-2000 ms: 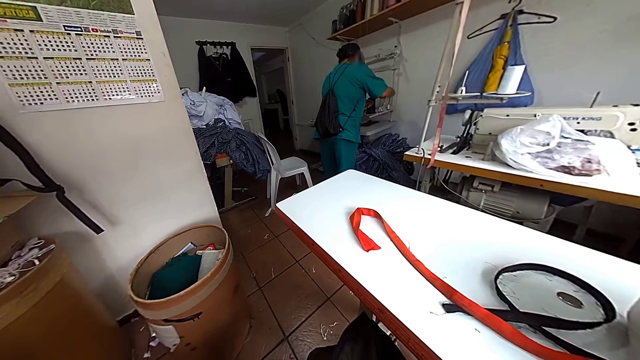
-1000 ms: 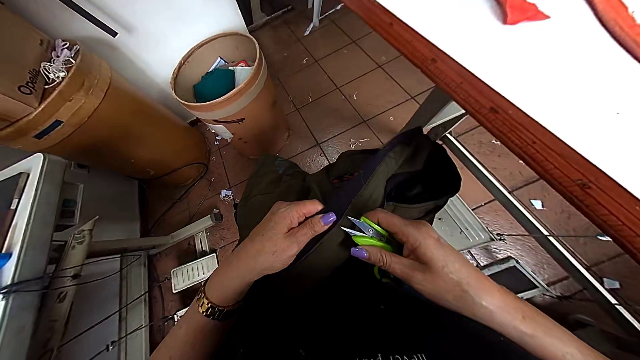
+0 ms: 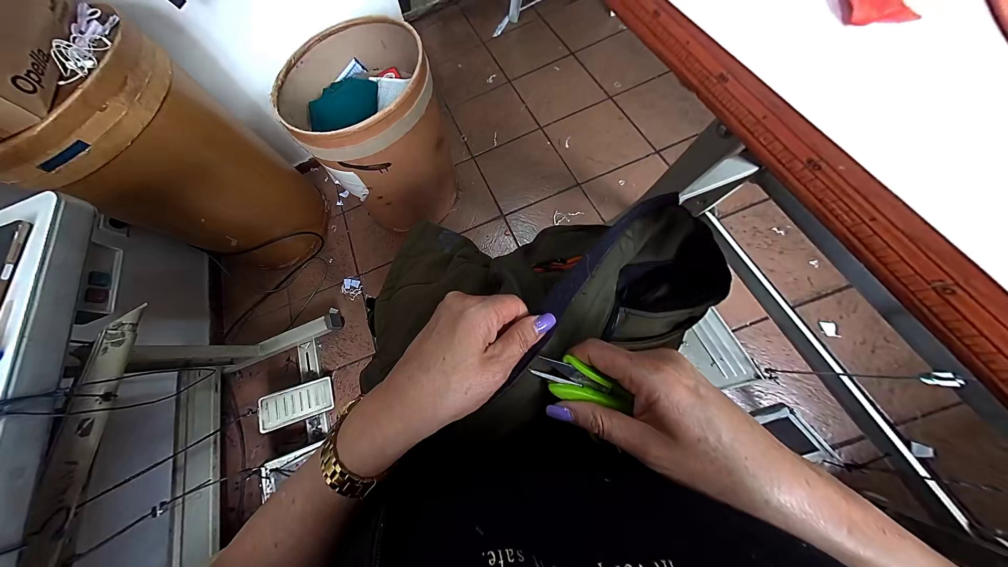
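Observation:
A dark olive fabric garment or bag (image 3: 449,272) lies across the lap, with a navy edge band (image 3: 587,276) running up through it. My left hand (image 3: 472,354), with a gold watch (image 3: 346,468) on the wrist, pinches the fabric at this band between thumb and fingers. In my right hand (image 3: 646,394) are small thread snips with green handles (image 3: 587,386), their blades slightly apart and pointing at the band just beside my left thumb. The fabric's dark opening (image 3: 661,283) faces up, right of the band. The lower part of the fabric is hidden by my hands.
A white table (image 3: 906,118) with a reddish-brown edge spans the upper right, its metal legs below. A cardboard drum (image 3: 378,138) with fabric scraps stands ahead, beside a larger drum (image 3: 205,165). A pedal (image 3: 296,405) and machine frame are at left. Thread bits litter the tiled floor (image 3: 543,102).
The view has swung down from the room and table to the lap. Since one second ago, both hands remain at the band, and the snips' blades look less widely spread.

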